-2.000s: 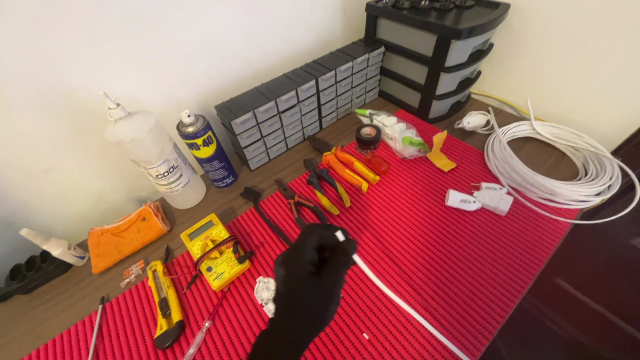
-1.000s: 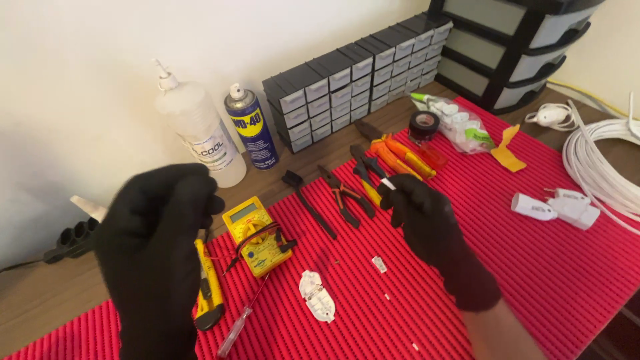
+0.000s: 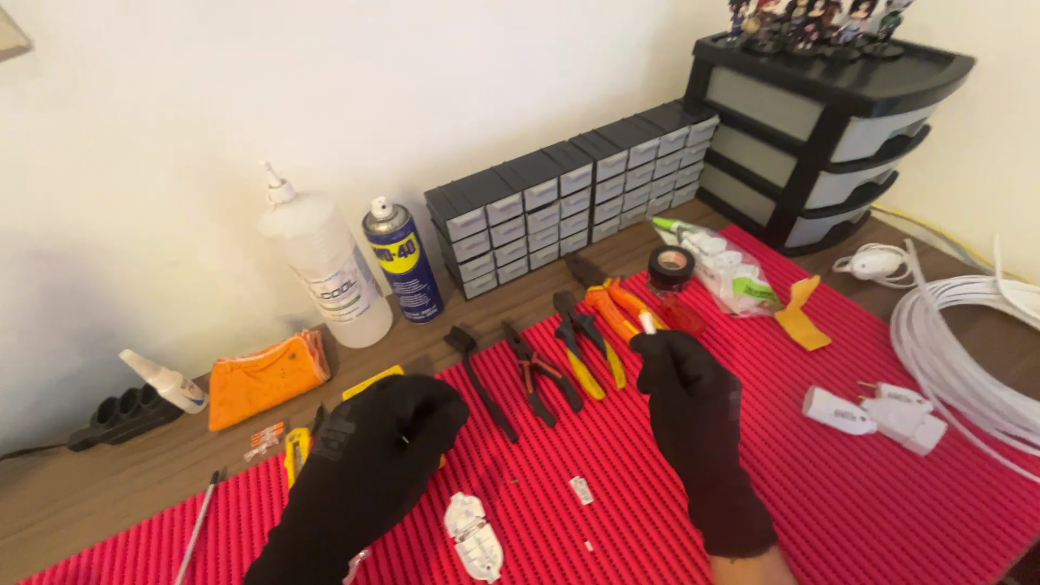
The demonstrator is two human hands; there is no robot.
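Note:
Both hands wear black gloves. My right hand (image 3: 691, 398) pinches a white cable (image 3: 647, 322), whose end sticks up beside the orange-handled pliers (image 3: 617, 305). My left hand (image 3: 390, 455) is curled over the yellow multimeter, which it mostly hides; whether it grips anything is unclear. Between the hands, a white plastic plug housing (image 3: 474, 538) and a small white piece (image 3: 582, 490) lie on the red ribbed mat (image 3: 812, 487). Behind them rest a black brush (image 3: 483, 386), red-and-black pliers (image 3: 540, 378) and yellow-and-black cutters (image 3: 589, 345).
At the back stand a clear bottle (image 3: 325, 268), a WD-40 can (image 3: 402, 260), small-drawer cabinets (image 3: 528, 211) and a drawer tower (image 3: 821, 138). Black tape (image 3: 671, 266), white plug parts (image 3: 886, 414) and a white cable coil (image 3: 959, 349) lie right; an orange cloth (image 3: 268, 378) lies left.
My left hand, out of view two seconds ago, was raised in front of the bottle a second ago and is now lower, over the multimeter. My right hand still holds the white cable.

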